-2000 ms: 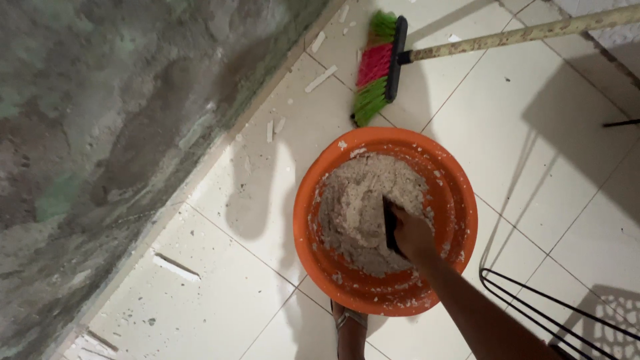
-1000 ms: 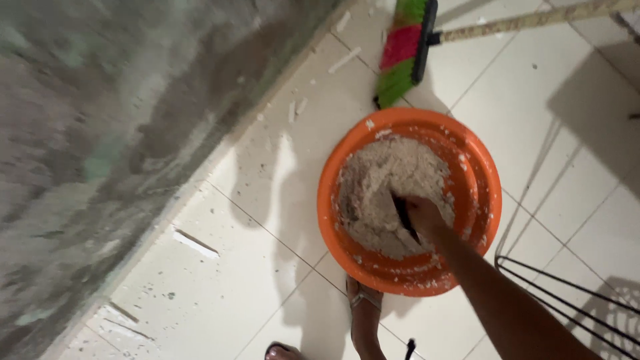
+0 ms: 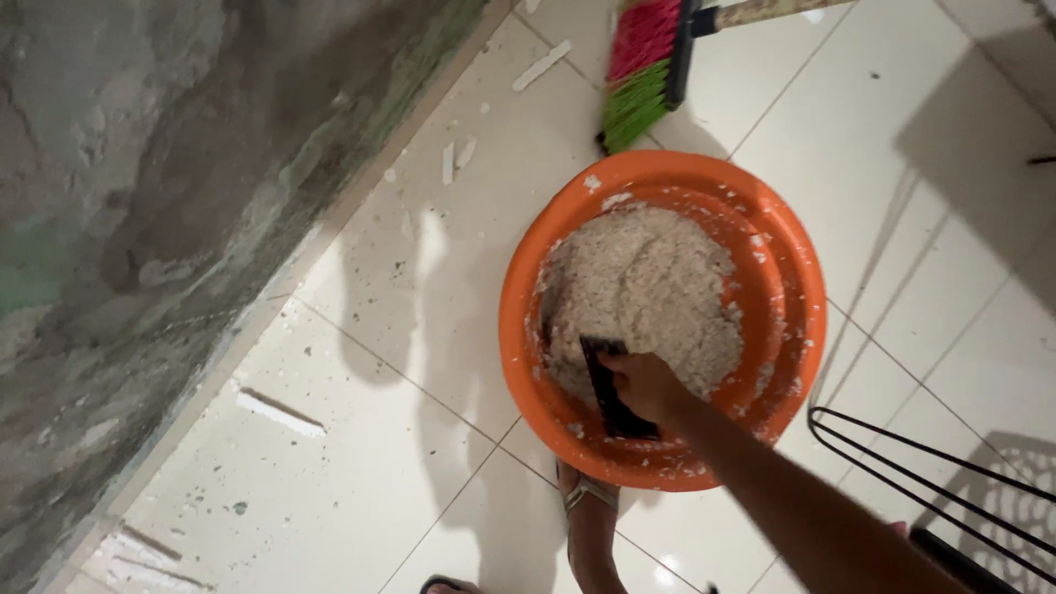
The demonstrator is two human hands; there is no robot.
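My right hand (image 3: 648,384) comes in from the lower right and is closed on a flat black scraper (image 3: 617,392), its thumb and fingers on the near side. The scraper's dark blade reaches into a lumpy, pale grey-beige mixture (image 3: 652,280), towards the lower left of the heap. The mixture lies in a round orange plastic basin (image 3: 804,330), whose inner wall and rim are spattered with pale bits. I cannot make out my left hand.
A broom with red and green bristles (image 3: 639,82) lies above the basin. Pale strips (image 3: 280,412) and crumbs litter the tiled floor beside the patchy wall (image 3: 165,165). A sandalled foot (image 3: 590,503) touches the basin's lower edge in view. Black metal rods (image 3: 932,450) stand at right.
My right hand and the scraper have moved from the middle of the mixture towards the lower left of the basin. The mixture's surface has changed shape. The view has shifted.
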